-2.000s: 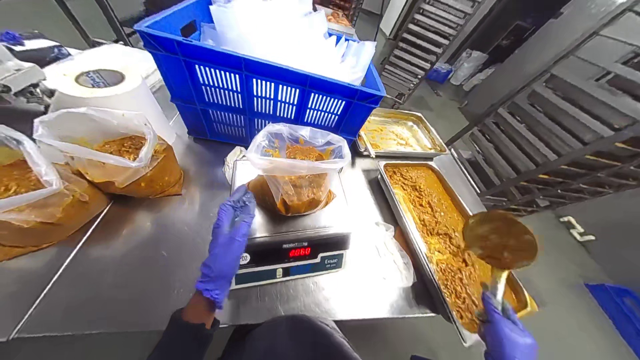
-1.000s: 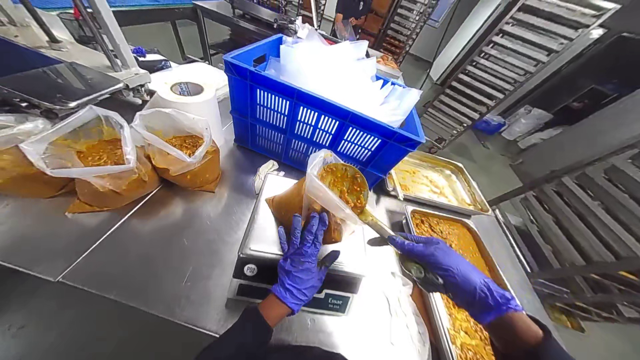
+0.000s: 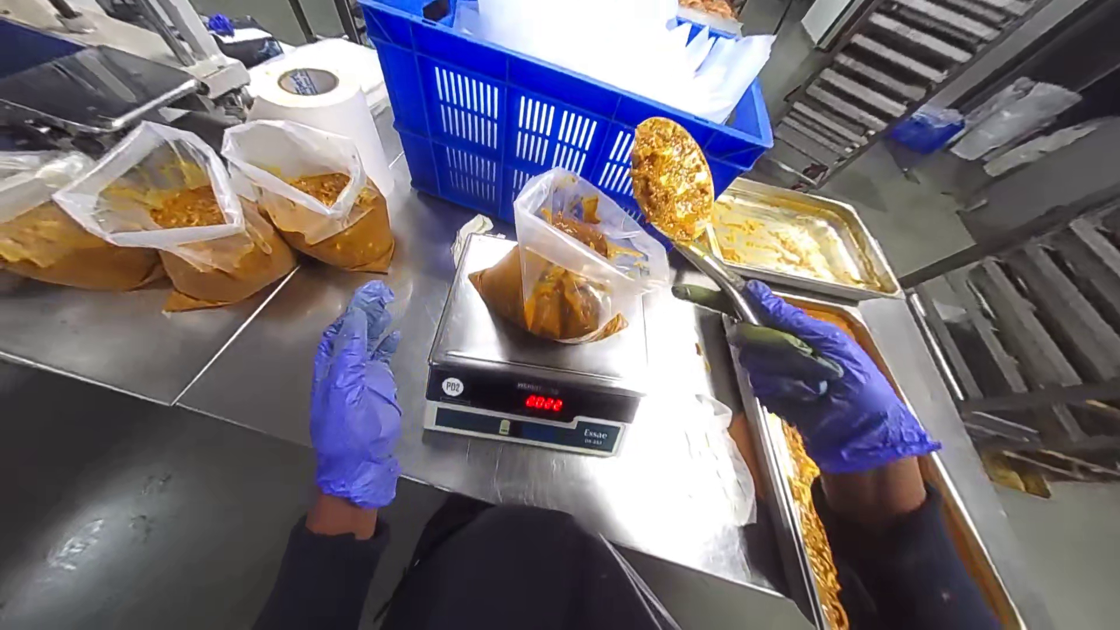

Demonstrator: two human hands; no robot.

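Observation:
My right hand (image 3: 814, 376), in a purple glove, grips the handle of a metal ladle (image 3: 674, 179) coated with orange-brown sauce, raised to the right of an open plastic bag (image 3: 569, 271). That bag holds the same chunky sauce and sits on the steel plate of a digital scale (image 3: 534, 407) with a lit red display. To the left of the scale, my gloved left hand (image 3: 354, 402) is held up with nothing in it. Under my right arm runs a deep steel tray of the food (image 3: 801, 516), partly hidden by hand and sleeve.
A blue plastic crate (image 3: 490, 114) of clear bags stands behind the scale. Several filled open bags (image 3: 324, 210) and a white roll (image 3: 324, 114) are at left. A sauce-smeared steel tray (image 3: 796, 236) lies back right. Thin plastic (image 3: 726, 464) lies beside the scale. Racks (image 3: 1032, 297) stand at right.
My left hand has let go of the bag on the scale and moved left. The ladle, over the bag's mouth one second ago, is now up and to the right of it.

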